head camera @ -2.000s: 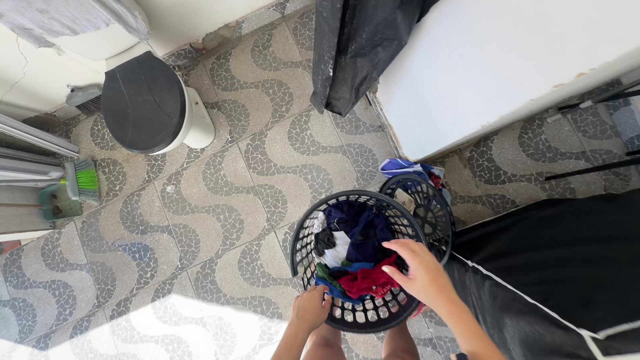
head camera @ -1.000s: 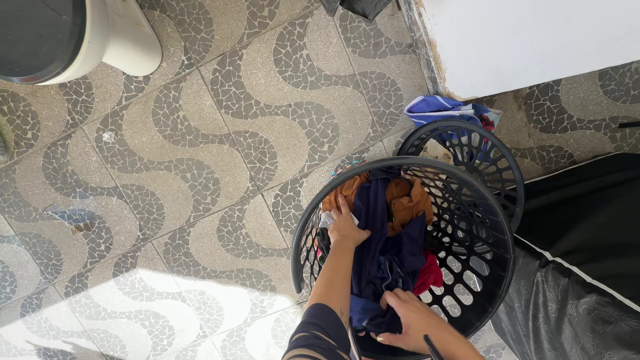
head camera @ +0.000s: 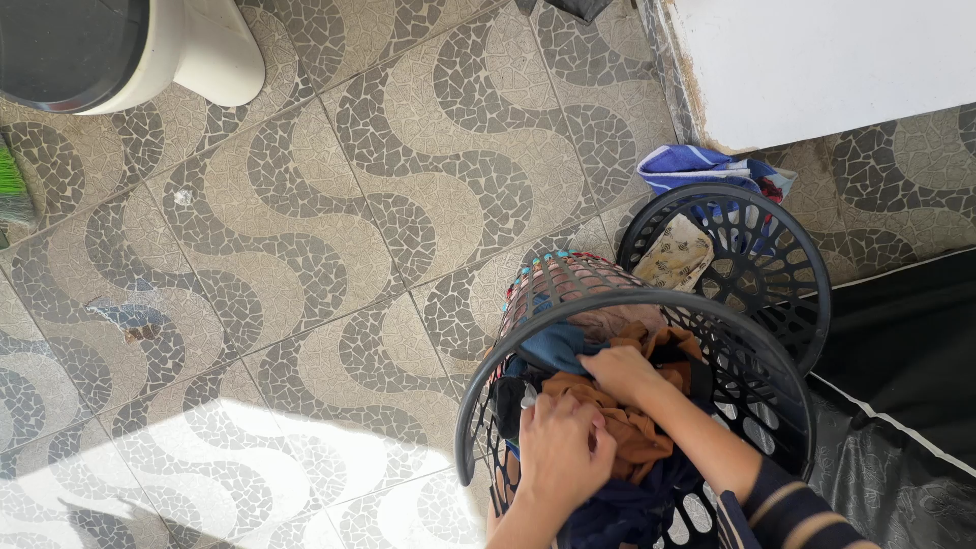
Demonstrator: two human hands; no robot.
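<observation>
A black plastic laundry basket full of clothes stands below me, its round mouth towards me. Inside it my right hand has its fingers down at a blue cloth and a brown garment; the fingertips are partly hidden. My left hand is curled over the left side of the clothes, a small whitish bit at its fingers; whether it grips is unclear. Navy cloth lies nearer me. Beside the basket is a round black slotted lid or second basket with a patterned cream cloth on it.
A blue and white cloth lies on the patterned tile floor by a white slab's corner. Black sheeting is at the right. At the upper left stand a toilet with a dark lid and green broom bristles.
Brown and blue cloth now lies around my hands, where navy cloth was on top a second ago. My right hand has moved deeper into the basket. The view has come closer since the first frame.
</observation>
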